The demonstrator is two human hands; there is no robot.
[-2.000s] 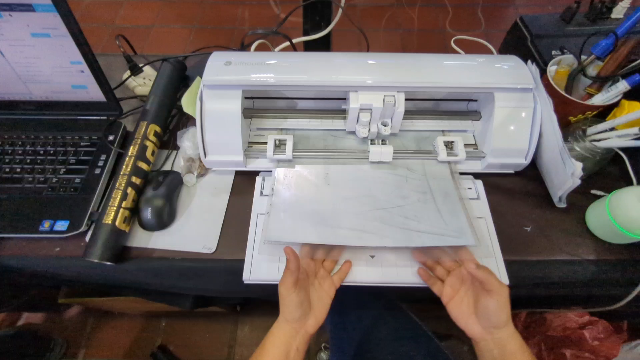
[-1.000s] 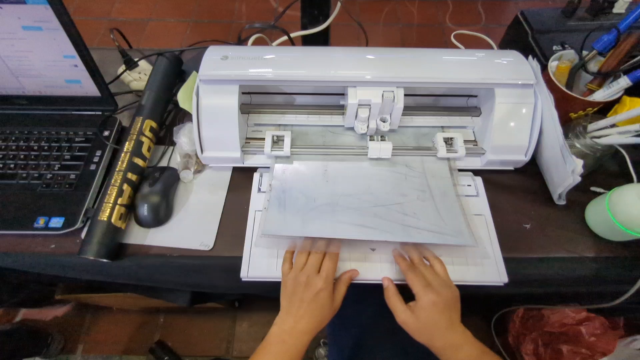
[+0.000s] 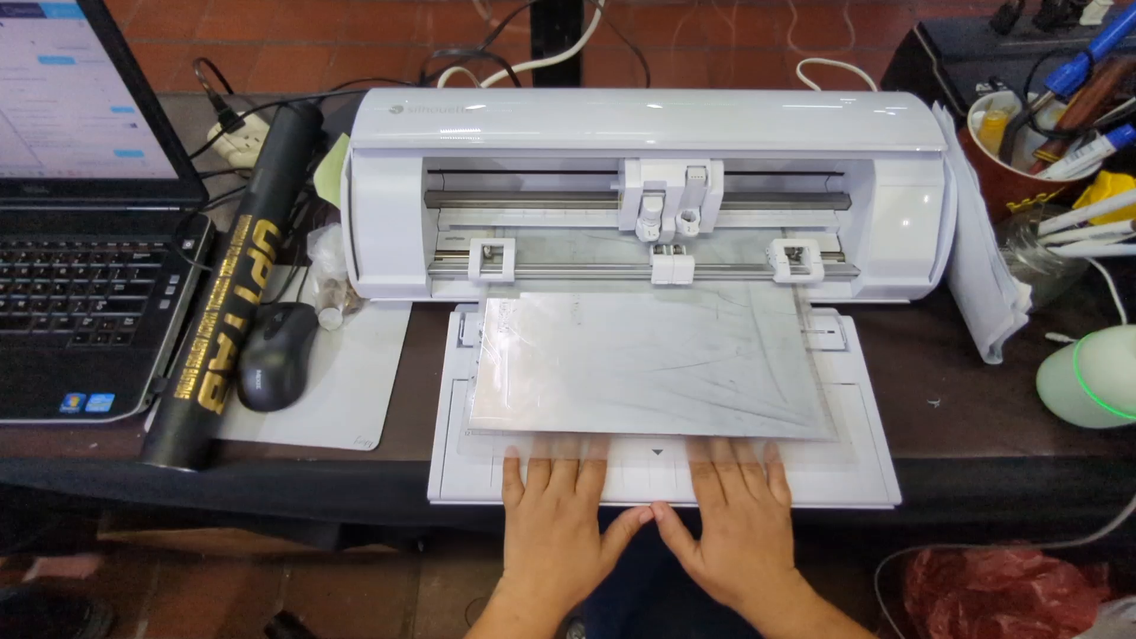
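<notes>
A white Silhouette cutting machine (image 3: 648, 124) stands on the dark table, its tool carriage (image 3: 670, 200) right of the middle of the rail. A clear cutting mat bearing a silvery-grey sheet (image 3: 639, 364) runs from under the rollers out over the white front tray (image 3: 861, 444). My left hand (image 3: 559, 524) lies palm down at the tray's front edge, fingertips at the mat's near edge. Beside it my right hand (image 3: 737, 524) rests in the same way, fingers apart. The two thumb tips meet or nearly meet. Neither hand grips anything.
Left of the machine are a laptop (image 3: 80, 328), a black tube with gold lettering (image 3: 240, 293), a black mouse (image 3: 277, 355) and a mouse pad (image 3: 355, 390). To the right are folded papers (image 3: 985, 248), a cup of pens (image 3: 1012, 177) and a pale green round device (image 3: 1092, 377).
Both hands have turned from palms up to palms down and come closer together. The right hand has moved left. The mat and sheet look about the same.
</notes>
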